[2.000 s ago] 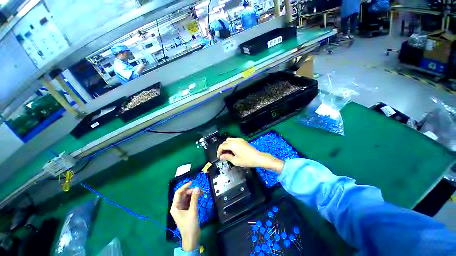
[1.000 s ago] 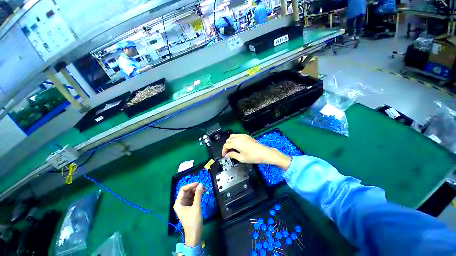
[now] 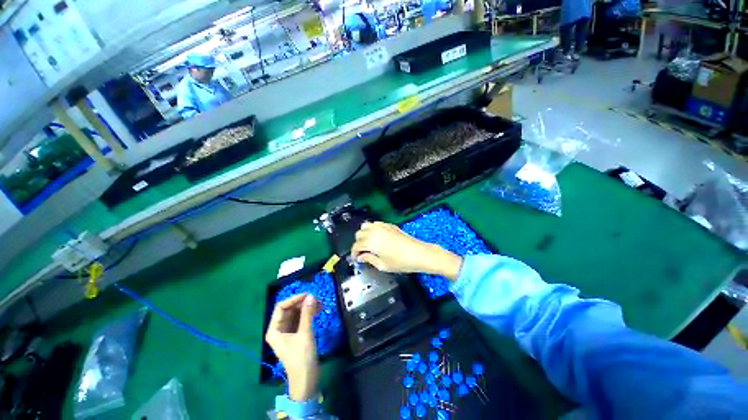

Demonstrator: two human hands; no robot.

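A metal jig (image 3: pixel 367 297) with silvery blocks on a black base stands between two trays. My right hand (image 3: pixel 385 248) is over the upper part of the jig with its fingertips bent together at the metal; whether it holds a part is hidden. My left hand (image 3: pixel 294 328) is raised over the left tray (image 3: pixel 269 349), which is full of blue discs (image 3: pixel 326 299). Its thumb and forefinger are close together; a part between them cannot be made out. Loose blue discs with wire leads (image 3: pixel 433 379) lie in the black front tray (image 3: pixel 369 394).
A right tray of blue discs (image 3: pixel 443 234) sits beside the jig. Behind is a deep black bin (image 3: pixel 447 176) of small parts. A clear bag with blue parts (image 3: pixel 529 184) lies right; clear bags (image 3: pixel 111 361) and a blue cord (image 3: pixel 176 321) lie left. A person (image 3: pixel 199 86) is beyond the shelf.
The view has shifted slightly. My right hand stays at the jig. My left hand stays over the left tray, its thumb and forefinger closer together than two seconds ago.
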